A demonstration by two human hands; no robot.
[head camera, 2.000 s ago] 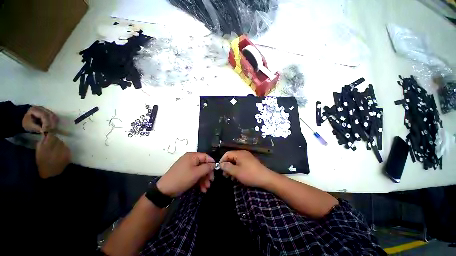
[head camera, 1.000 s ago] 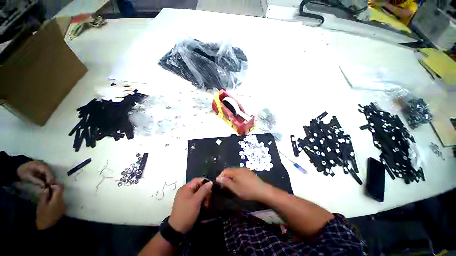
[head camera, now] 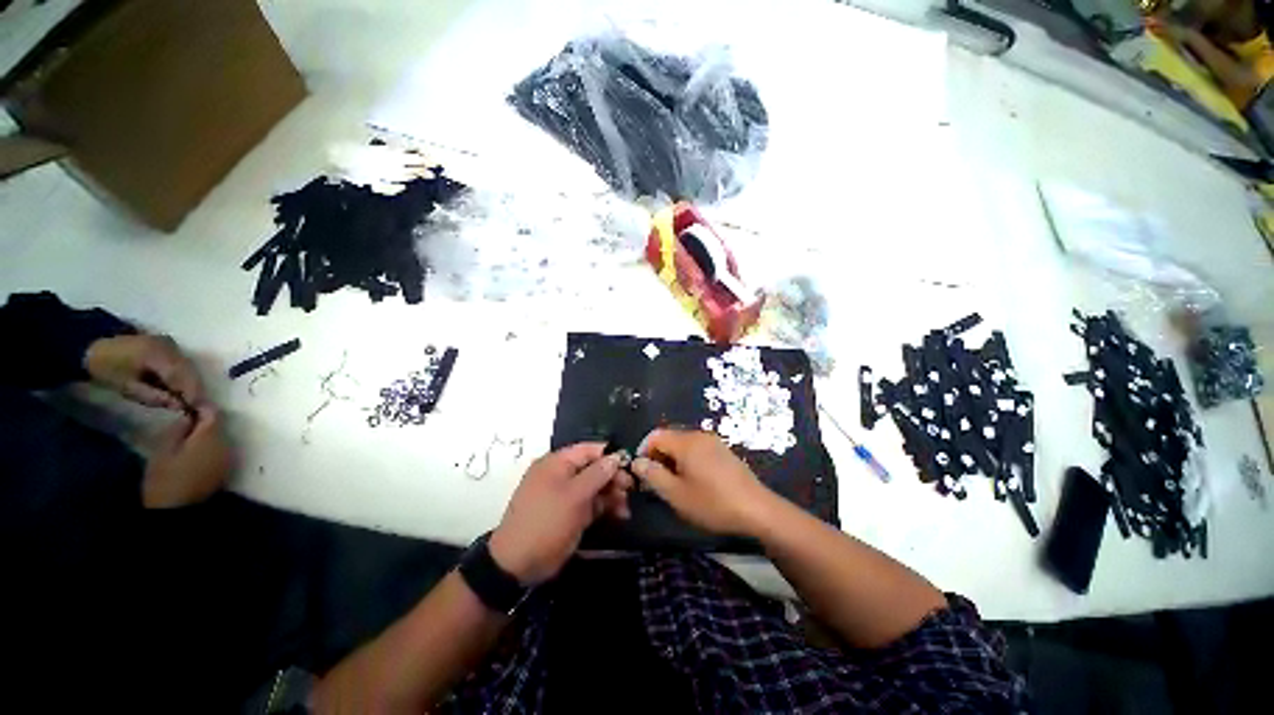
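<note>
My left hand [head camera: 566, 500] and my right hand [head camera: 699, 478] meet over the front part of the black mat [head camera: 594, 377]. Their fingertips pinch a small dark piece [head camera: 625, 458] between them, with a pale or shiny bit on it; its exact form is too small to tell. A heap of small white pieces [head camera: 750, 401] lies on the right side of the mat. Black tabs dotted with white lie in a near heap [head camera: 960, 405] and a far heap [head camera: 1139, 433] at the right.
Red and yellow tape dispenser [head camera: 703, 273] behind the mat, blue-white pen [head camera: 869, 458] to its right, black phone [head camera: 1077, 531] further right. Plain black tabs [head camera: 342, 240], small rings [head camera: 405, 395], cardboard box [head camera: 175, 105] and a neighbour's hands [head camera: 175, 412] at left. Plastic bag [head camera: 650, 119] at back.
The camera view has shifted and tilted between frames. My hands stay together at the mat's front, still holding the small piece. The heaps look unchanged.
</note>
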